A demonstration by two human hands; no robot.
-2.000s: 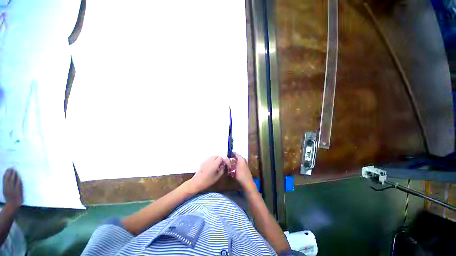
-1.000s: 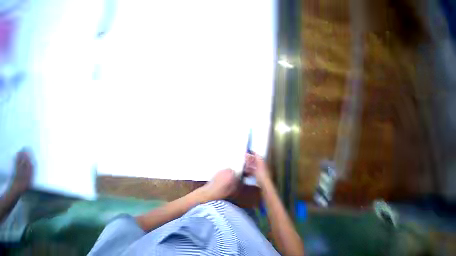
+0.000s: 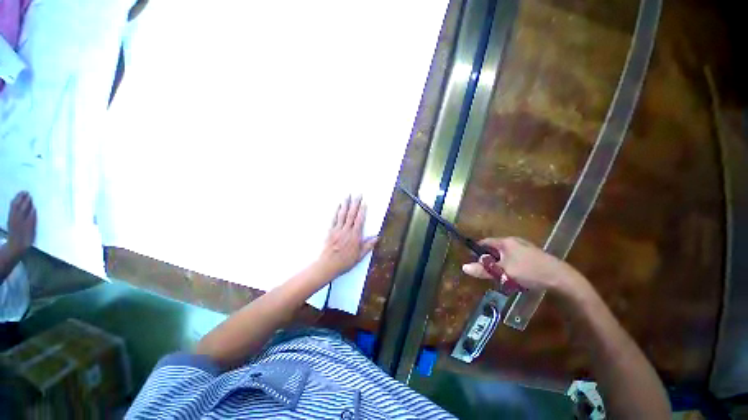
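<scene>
A very large white pattern sheet covers the table, washed out to plain white. My left hand lies flat on it near its right edge, fingers spread and pointing up, holding nothing. A cut runs up into the sheet from its near edge, just below my left wrist. My right hand holds shears by their red handles, to the right of the sheet. The dark blades look closed and point up and left across the metal rail, the tip near the sheet's edge.
The metal rail with blue clips runs beside the sheet. A clear plastic strip and a metal fitting lie on the brown table. Another person's hand rests on paper at left. A cardboard box stands below.
My right hand has moved right with the shears, off the sheet and over the rail. My left hand has left the shears area and flattened on the paper. The view has shifted and tilted.
</scene>
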